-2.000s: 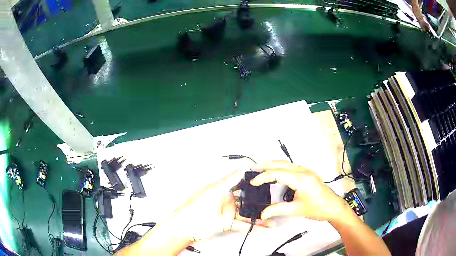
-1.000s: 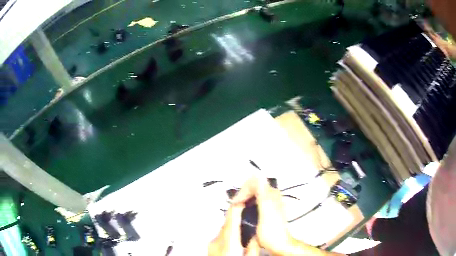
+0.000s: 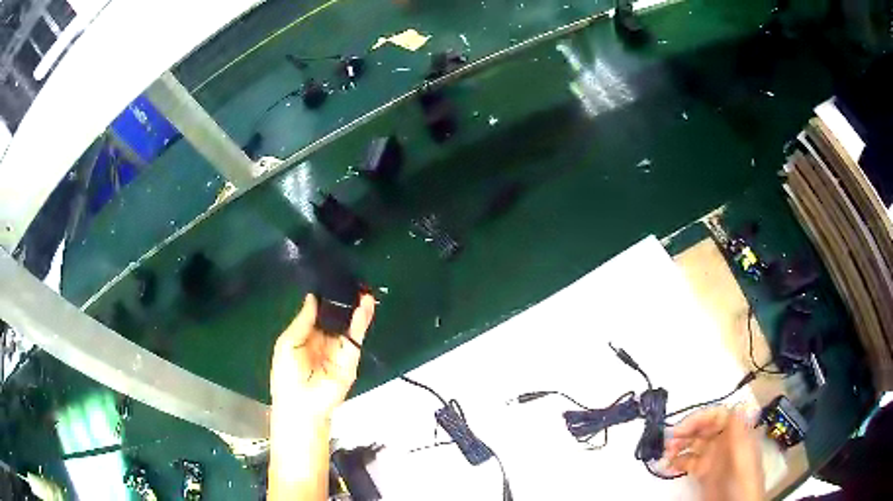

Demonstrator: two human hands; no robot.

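Note:
My left hand [image 3: 318, 367] holds a black adapter [image 3: 336, 305] between thumb and fingers above the green bench, beyond the white board's back edge. The far end of the adapter is blurred. My right hand [image 3: 720, 452] is over the right part of the board, blurred, with bent fingers beside a bundled black cord [image 3: 652, 423]; I cannot see anything in it. Another bundled cord [image 3: 599, 420] with a barrel plug lies to its left. A third cord bundle [image 3: 462, 434] lies nearer the board's middle.
The white work board [image 3: 548, 342] overlaps a tan cardboard sheet [image 3: 720, 294]. A circuit board in a shell [image 3: 783, 421] sits at its right edge. Stacked boards [image 3: 842, 215] stand at right. A black wall-plug case [image 3: 357, 472] is beside my left forearm. A pale metal frame [image 3: 127, 367] crosses the left.
My hands have separated. My left hand has moved forward and left with the adapter, off the white board. My right hand has moved right to the cords. The view has shifted.

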